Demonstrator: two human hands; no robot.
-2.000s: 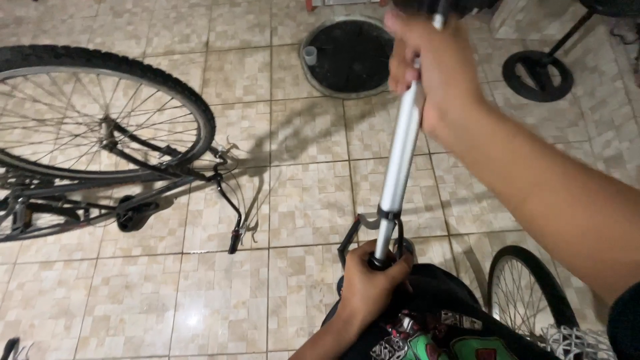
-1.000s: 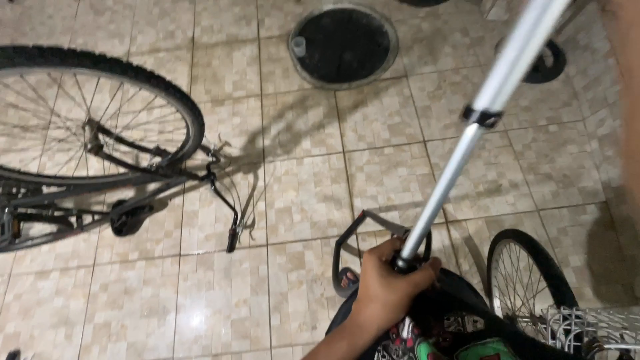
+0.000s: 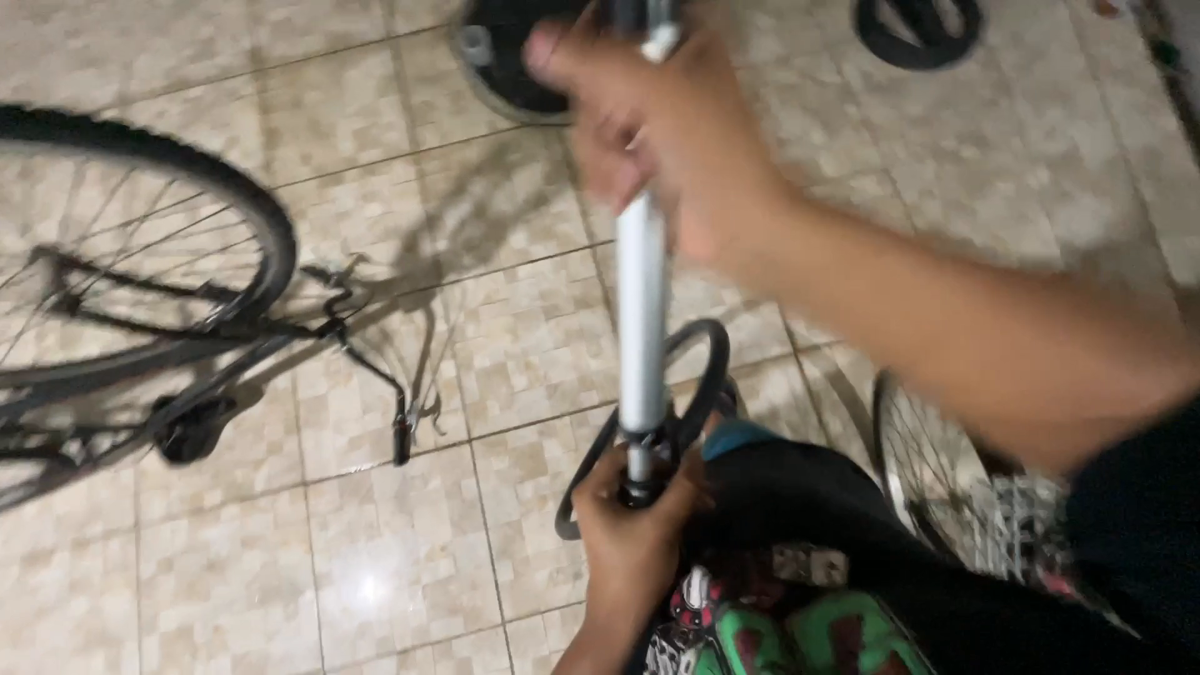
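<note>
A silver telescoping hand pump (image 3: 643,319) stands nearly upright in front of me. My right hand (image 3: 684,141), blurred, is closed around its upper part, below a dark end piece. The fingers of my left hand (image 3: 628,544) grip the black fitting at the pump's lower end, where a short stretch of thin shaft shows under the black collar. Beside and behind that end curves a looped black rubber tube (image 3: 717,366); how it joins the pump is hidden.
A bicycle (image 3: 234,347) lies or stands upside down at left, its handlebar over the tiled floor (image 3: 394,544). A round black cover (image 3: 516,66) is at the top, a black ring-shaped object (image 3: 919,28) at upper right. Another spoked wheel (image 3: 923,459) and a wire basket (image 3: 1017,525) are at right.
One second ago the pump was drawn out, with its long thin shaft showing; now the barrel is down close to my left hand. My right hand is back in view.
</note>
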